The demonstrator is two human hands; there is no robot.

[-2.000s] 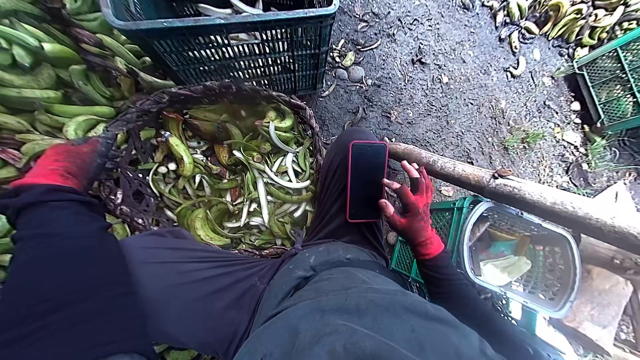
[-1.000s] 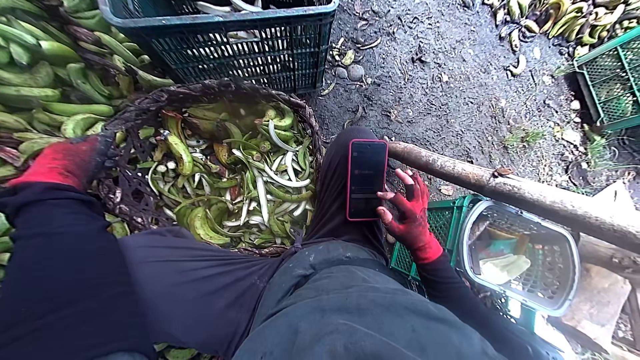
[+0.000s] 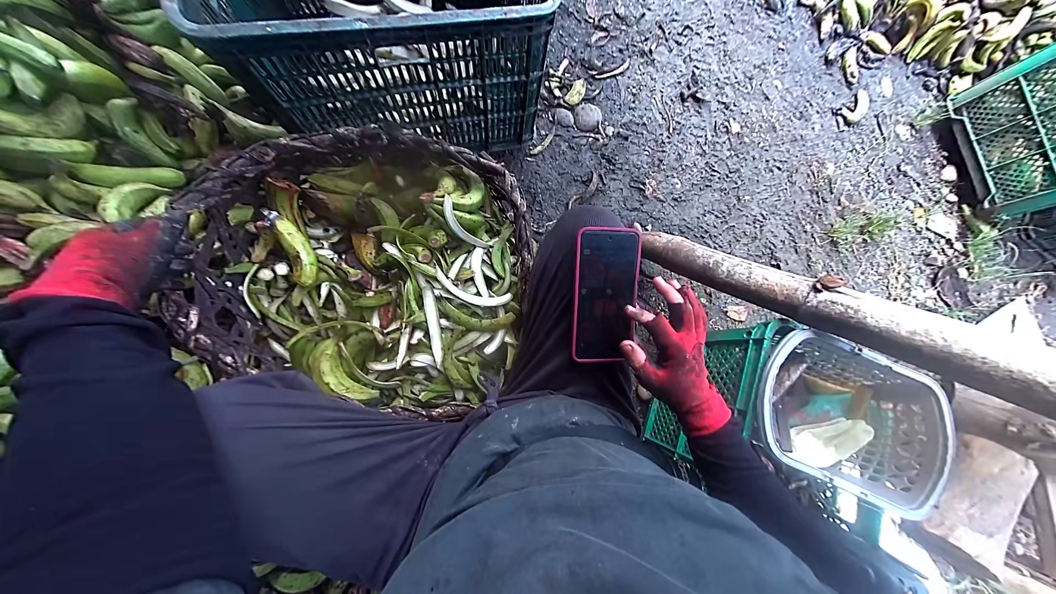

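Observation:
A smartphone in a red case (image 3: 607, 295) lies on my right thigh, its screen dim. My right hand (image 3: 672, 342), in a red and black glove with bare fingertips, is at the phone's right edge, fingers bent and spread, thumb and a fingertip at the screen's side. My left hand (image 3: 111, 260), in a red and black glove, rests at the left rim of a dark woven basket (image 3: 223, 330); its fingers are partly hidden, so its hold is unclear. Inside the basket are green plantain peels (image 3: 338, 371), pale strips and a yellowish-green plantain (image 3: 295, 250).
Green plantains (image 3: 124, 177) are heaped at the left. A dark green plastic crate (image 3: 396, 74) stands beyond the basket. A wooden pole (image 3: 742, 280) runs along the right, above a green crate (image 3: 726, 363) and a clear-rimmed container (image 3: 858, 421). Another crate (image 3: 1011, 136) and more plantains (image 3: 949, 29) lie at upper right.
The phone's screen was black two seconds ago and now dimly shows content. My right hand's fingers have moved slightly at the phone's edge. My left hand stays at the basket rim.

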